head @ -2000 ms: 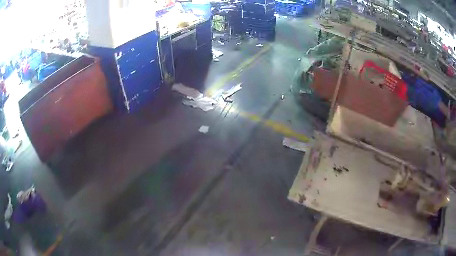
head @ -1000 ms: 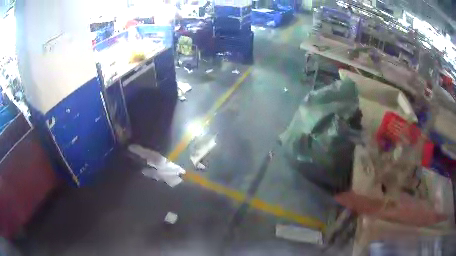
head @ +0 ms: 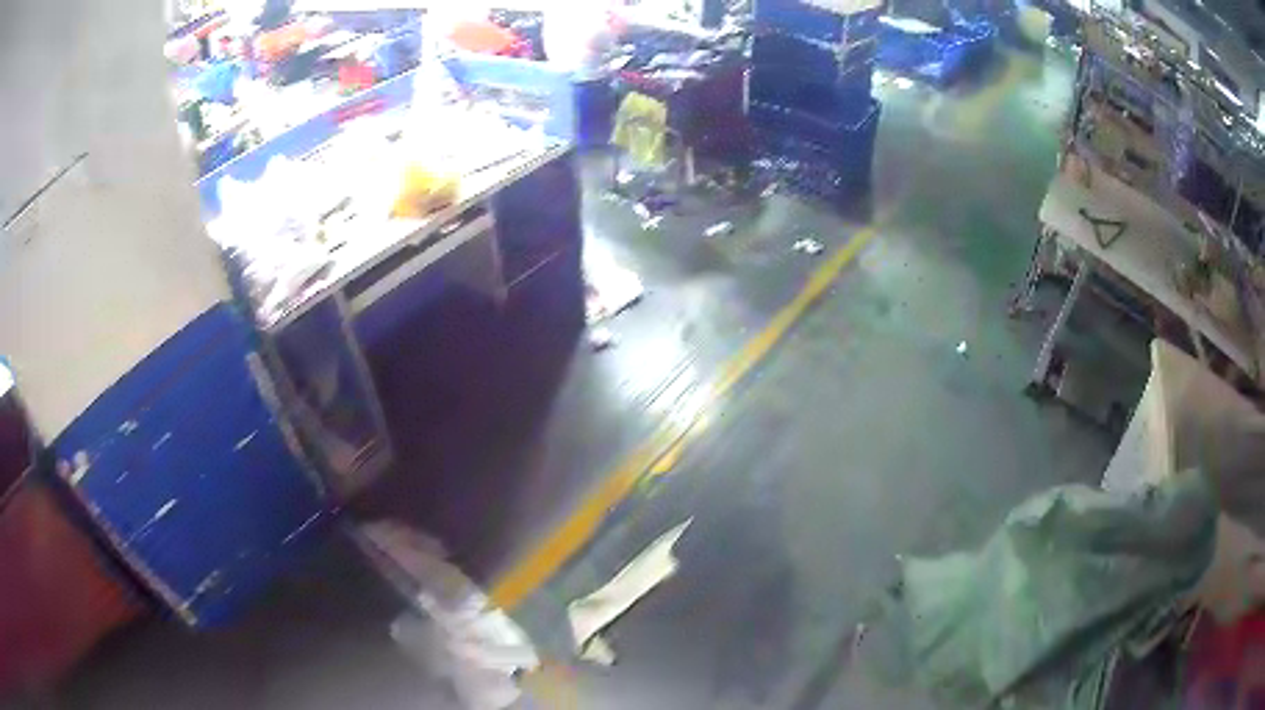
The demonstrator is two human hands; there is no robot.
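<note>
Neither of my hands is in view. Nearest in front of me, pale scraps (head: 465,619) lie on the floor at the bottom, beside a yellow line (head: 576,538). Another pale piece (head: 629,588) lies just right of the line. A green bulging bag (head: 1047,590) stands at the lower right, against a pale box-like thing. A blue desk-like counter (head: 534,250) with a glaring, littered top and an open space beneath stands at the left.
A pillar, white above and blue below (head: 194,465), stands at the left, with a red-brown bin (head: 63,596) at the edge. Stacked blue crates (head: 813,104) stand farther back. A work table (head: 1145,250) runs along the right. Small scraps dot the floor.
The view has moved forward along the aisle. The counter and floor scraps are nearer. The sewing table and red crate at the right have left view, and the green bag is now lower right.
</note>
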